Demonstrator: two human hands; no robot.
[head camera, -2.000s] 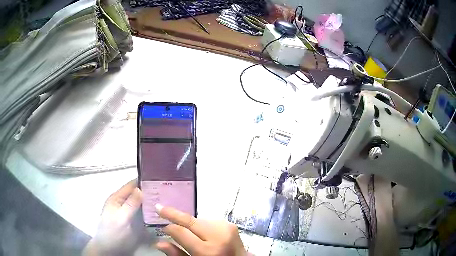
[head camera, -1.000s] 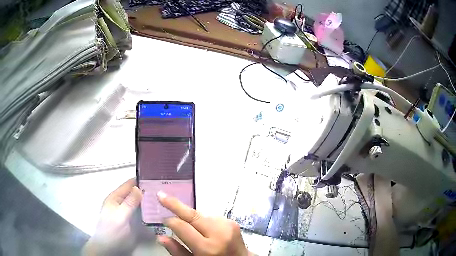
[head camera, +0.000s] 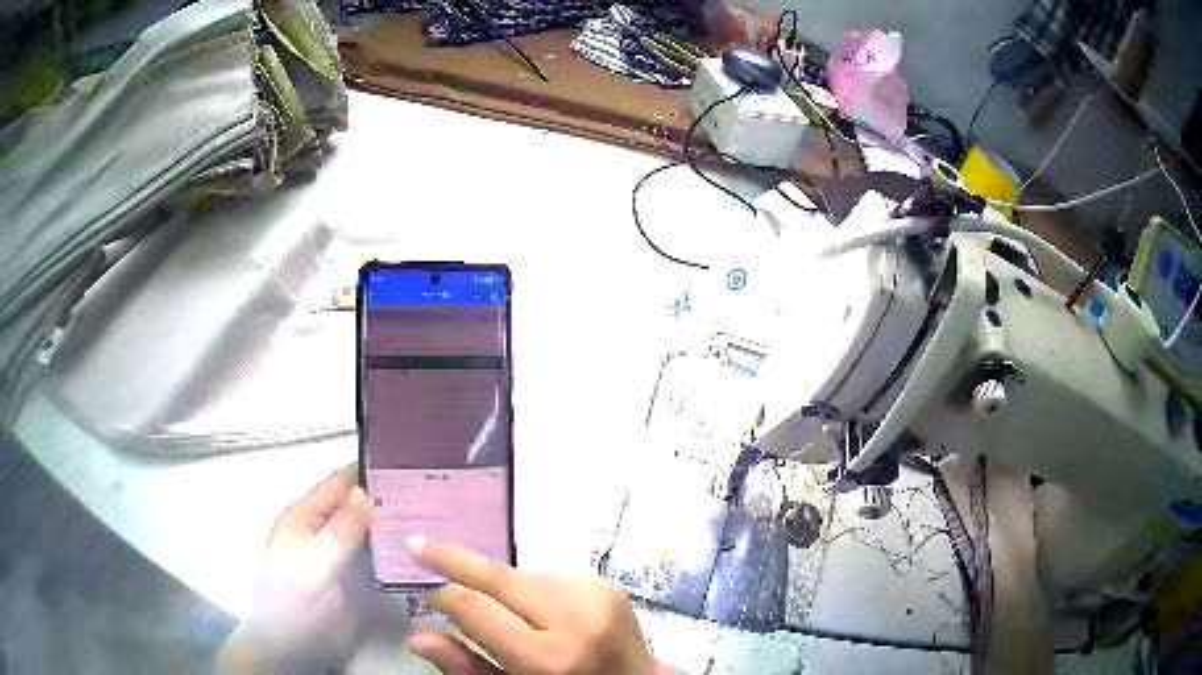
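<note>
A smartphone (head camera: 436, 409) stands tall in the view at the centre left, its screen lit pink-white and greyish with a blue top bar. My left hand (head camera: 310, 574) holds its lower left edge, with the fingers partly hidden behind it. My right hand (head camera: 534, 613) is at its lower right, with the index fingertip on or just over the lower part of the screen. The right hand grips nothing. The wrists are cut off by the bottom edge.
A thick grey-beige fabric bundle (head camera: 145, 145) lies at the left, with a pale fabric panel (head camera: 224, 356) below it. A white sewing machine (head camera: 1055, 382) stands at the right, with loose threads on its bed. A white box (head camera: 751, 125) with a black cable and a pink bag (head camera: 867, 82) are at the back.
The phone has shifted slightly up and left. My right index finger moved up the screen and then back down. My left hand keeps its hold.
</note>
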